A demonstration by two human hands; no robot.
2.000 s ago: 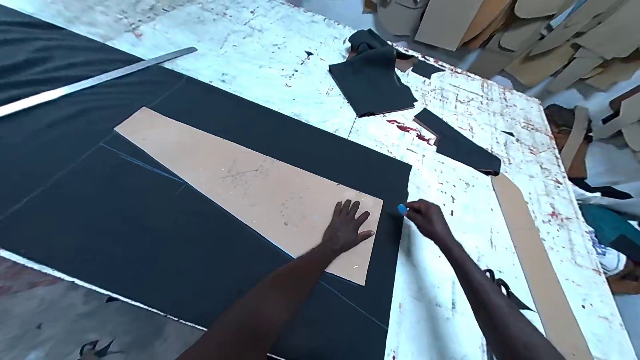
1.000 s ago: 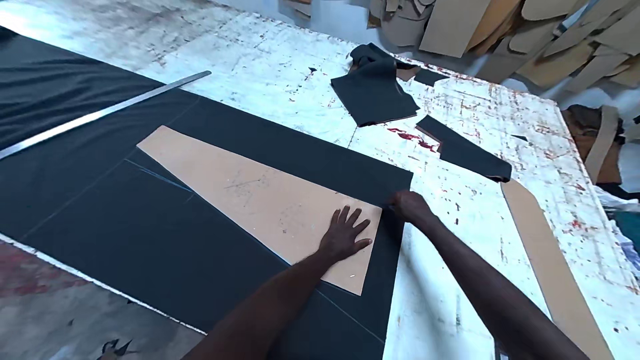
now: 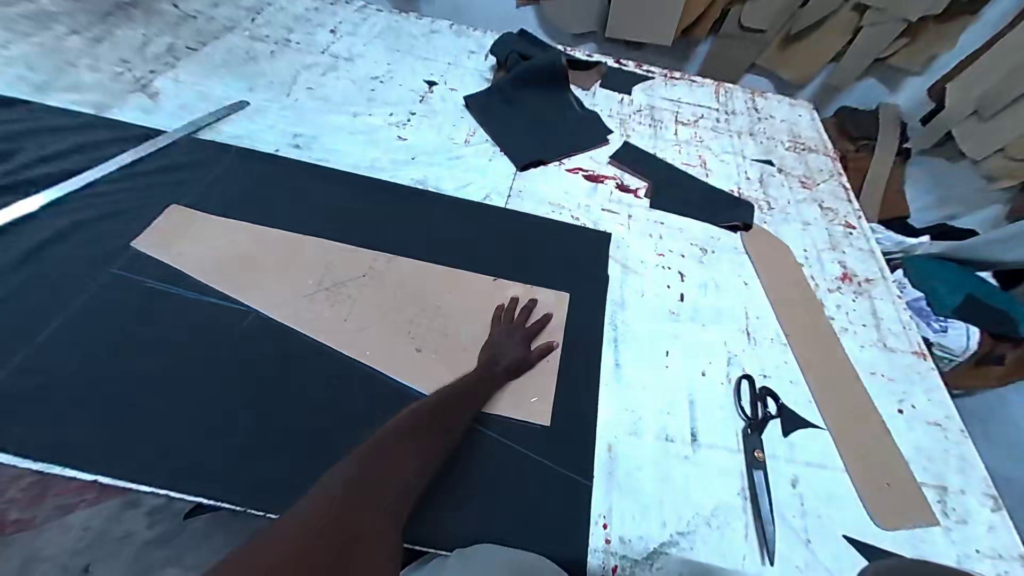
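My left hand (image 3: 516, 344) lies flat with spread fingers on the wide right end of a tan cardboard pattern piece (image 3: 344, 296). The pattern lies on black fabric (image 3: 240, 416) spread over the table. Blue chalk lines (image 3: 180, 292) show on the fabric below the pattern's narrow left end. My right hand is out of view. Tailor's shears (image 3: 758, 464) with black handles rest on the bare tabletop, right of the fabric. A metal ruler (image 3: 120, 164) lies across the fabric at the upper left.
A long tan cardboard strip (image 3: 840, 376) lies along the right of the white, stained table (image 3: 680, 336). Folded black fabric (image 3: 548, 112) and a dark cut piece (image 3: 688, 188) are at the back. Cardboard patterns (image 3: 848, 40) hang beyond the table; cloth (image 3: 968, 296) is heaped at right.
My right hand, which was at the pattern's right end with a small blue item visible earlier, has left the view. My left hand stays on the pattern. The shears are now in full view.
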